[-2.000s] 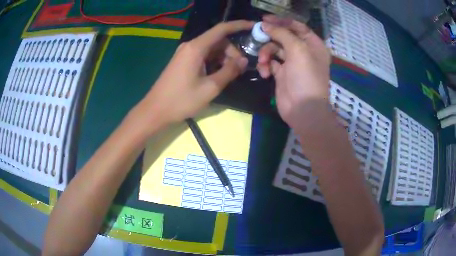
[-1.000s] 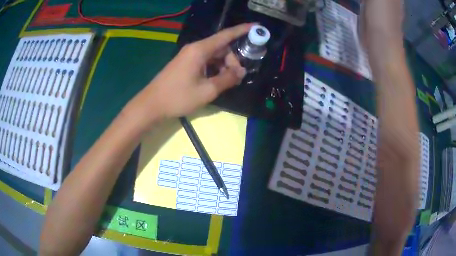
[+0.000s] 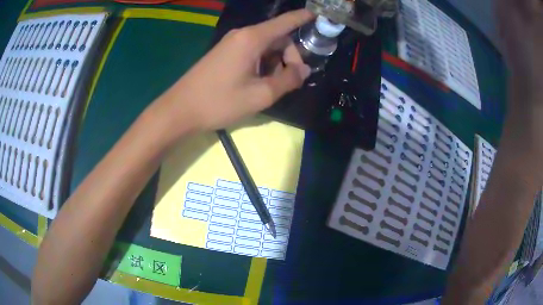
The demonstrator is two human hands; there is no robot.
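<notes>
The silver cylinder point(image 3: 317, 43) stands on the black fixture base point(image 3: 357, 119). Its white cap point(image 3: 329, 26) is directly under the clear clamp plate point(image 3: 351, 13), which overlaps its top. My left hand point(image 3: 256, 65) holds the cylinder from the left, index finger near the cap and thumb lower at its side. The other fingertips are partly hidden. My right forearm point(image 3: 506, 179) runs up the right side. My right hand point(image 3: 521, 24) is dark and blurred at the top right edge, so its grip cannot be made out.
White trays with dumbbell-shaped pockets lie at left point(image 3: 41, 113), right point(image 3: 405, 184) and rear right point(image 3: 440, 47); another is partly behind my right forearm. A black pen point(image 3: 244, 179) lies on yellow paper point(image 3: 196, 161) with a label sheet. A green tag point(image 3: 149, 265) is at the front.
My right hand has left the cylinder and moved up to the far right. The clamp plate is now closer, over the white cap. My left hand stays at the cylinder.
</notes>
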